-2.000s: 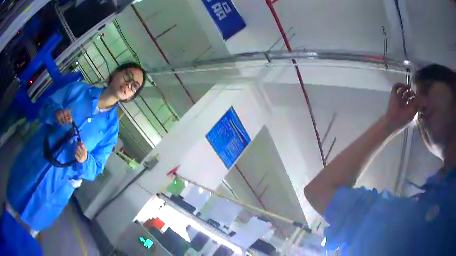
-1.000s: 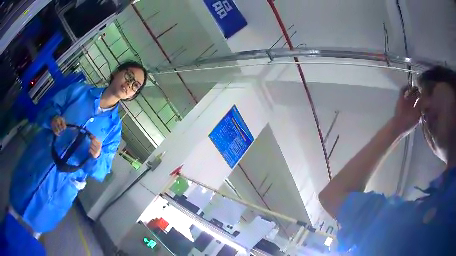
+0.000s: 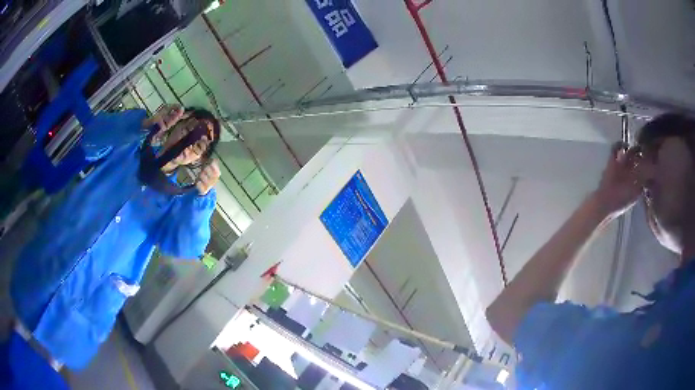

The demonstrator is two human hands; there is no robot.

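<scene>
Neither of my hands is in view. The picture is strongly tilted. A person in a blue smock [image 3: 99, 236] stands at the left and holds a black ring-shaped band [image 3: 155, 177] in both hands, up in front of the face. Another person in a blue smock [image 3: 602, 346] is close at the right edge, partly cut off. This person's forearm [image 3: 545, 263] is raised, with the hand beside the head. What that hand holds, if anything, I cannot tell.
A brightly lit bench [image 3: 282, 348] with dark trays and a red-orange object [image 3: 244, 351] stands at the lower middle. A blue sign [image 3: 354, 217] is on the white wall. Pipes [image 3: 472, 90] run along the ceiling. Blue and dark equipment [image 3: 65, 122] is at the upper left.
The left person has raised the black band from waist level to the face. The right person's arm stays raised and has shifted slightly. The view has moved a little.
</scene>
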